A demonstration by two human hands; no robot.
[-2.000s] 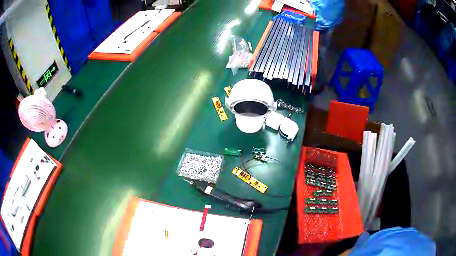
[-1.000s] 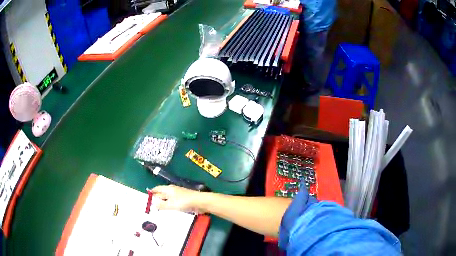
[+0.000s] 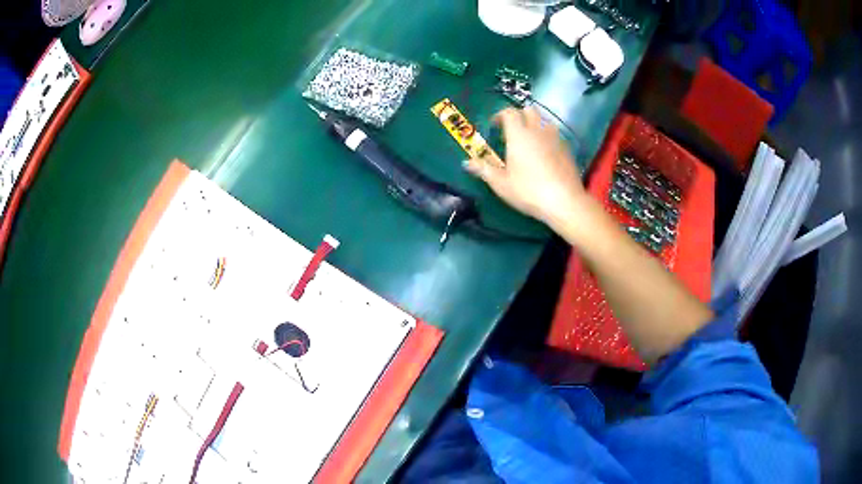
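My right hand [image 3: 534, 165] is at the near end of a long narrow yellow-orange board [image 3: 458, 128] on the green bench, with thumb and fingers around that end. My left hand is not in view. A black electric screwdriver [image 3: 406, 180] lies between the board and a white panel [image 3: 255, 284]. The panel lies on an orange-red pallet [image 3: 383, 406]. It bears a short red cable [image 3: 312, 269], a dark oval [image 3: 291, 340] with thin leads, a red ribbon cable [image 3: 219, 425] and multicolour wires [image 3: 144, 425].
A bag of screws [image 3: 361, 87] lies past the screwdriver. A small green board [image 3: 448, 63] and another board with wires [image 3: 513, 85] lie beyond the yellow board. A red bin [image 3: 591, 312] of green boards stands right. White strips [image 3: 756, 217] stand beyond it. Another panel [image 3: 33, 123] is far left.
My right hand has moved from the short red cable on the panel to the yellow board. The view has turned and shifted downward. The red cable now projects past the panel's edge.
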